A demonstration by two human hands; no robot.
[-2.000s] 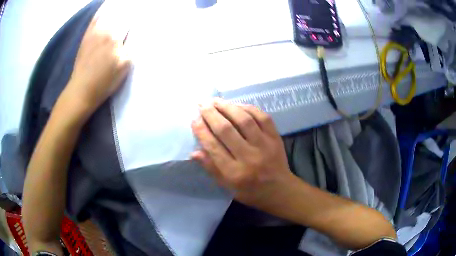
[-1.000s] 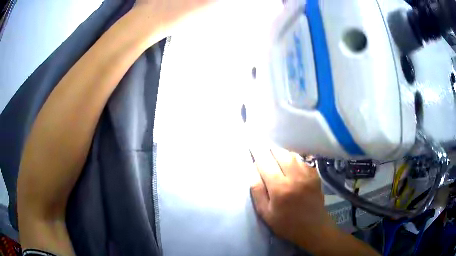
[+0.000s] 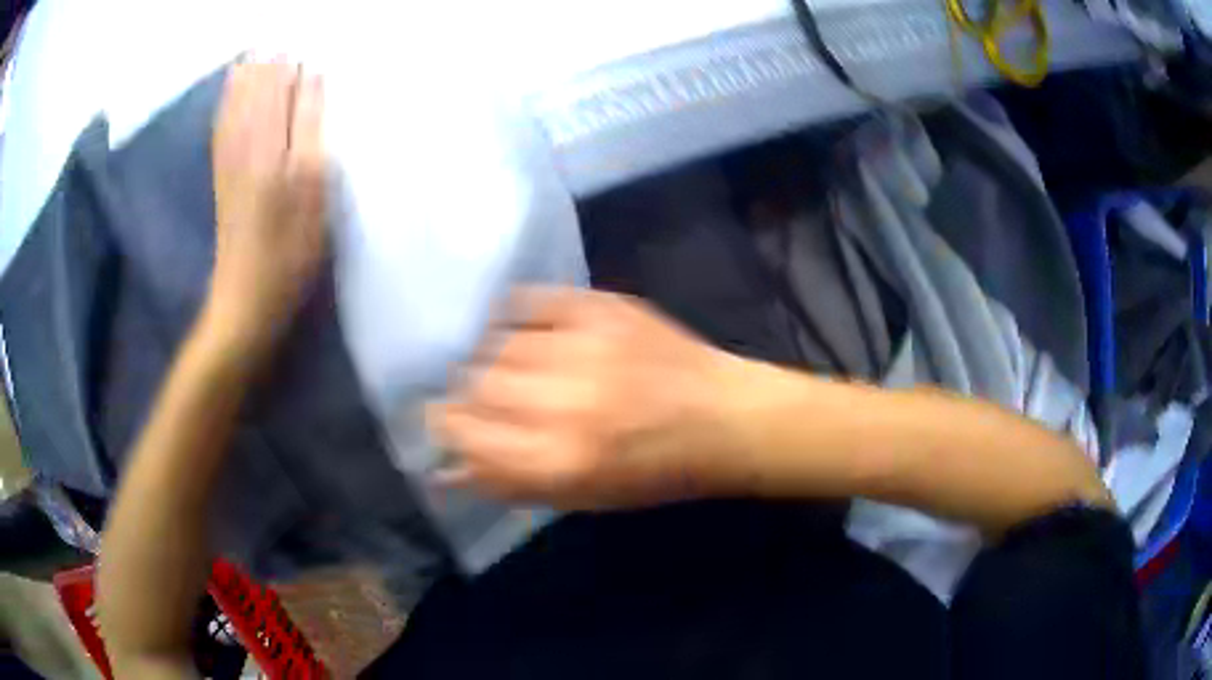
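The dark grey garment panel [image 3: 160,239] lies over the left of the table and hangs down at the front. The light grey fabric piece [image 3: 425,199] lies on it, pale and blurred, running from the table towards the lap. My left hand [image 3: 273,186] lies on the dark panel beside the light piece's left edge, fingers pointing away. My right hand [image 3: 572,399] is blurred, its fingers curled at the light piece's lower part near the lap; its grip is unclear. The sewing machine body is not in view.
The sewing table's ruler band [image 3: 718,100] crosses the top. Yellow-handled snips [image 3: 1017,40] and a black cable [image 3: 831,53] are at the upper right. Mixed grey cloth [image 3: 957,306] hangs at right, beside a blue crate [image 3: 1097,286]. A red basket [image 3: 266,624] is at lower left.
The view has swung down from the machine head to the table front and lap. My right hand has moved from beside the machine to the cloth near the lap. My left hand is visible again.
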